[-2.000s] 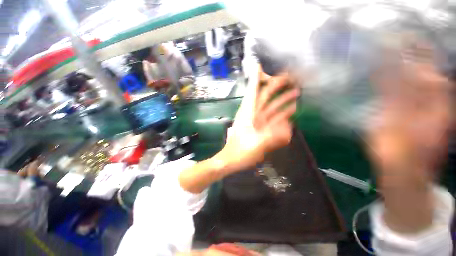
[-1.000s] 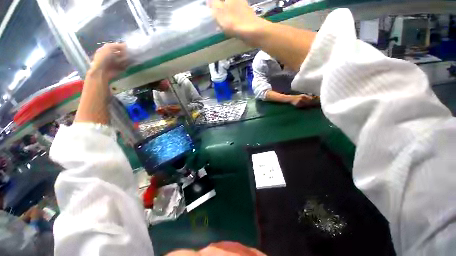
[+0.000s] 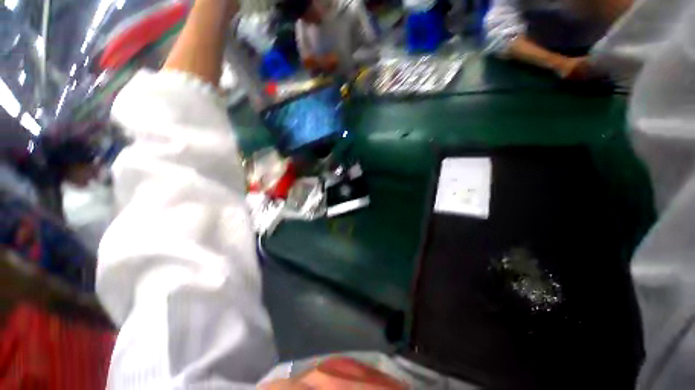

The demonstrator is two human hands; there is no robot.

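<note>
The black rimmed tray [image 3: 465, 305] lies on the green bench in front of me. A loose silvery heap of tiny parts [image 3: 533, 282] lies on it, right of its middle. A white rectangle with faint marks [image 3: 463, 187] lies near its far left corner. My left arm is raised at the left in a white sleeve; the picture's top edge cuts it off near the wrist, so my left hand does not show. My right sleeve fills the right edge, and my right hand is out of the picture. What either hand holds is hidden.
A small bluish monitor [image 3: 306, 119], a red thing [image 3: 283, 181], crumpled clear plastic [image 3: 305, 199] and a black-and-white item [image 3: 347, 190] stand left of the tray. A person's forearm [image 3: 537, 55] rests across the bench. Red bins [image 3: 49, 350] show at lower left.
Both my hands, raised with a clear plastic tray between them one second ago, have left the picture at the top. The view has turned downward and left, and it is blurred.
</note>
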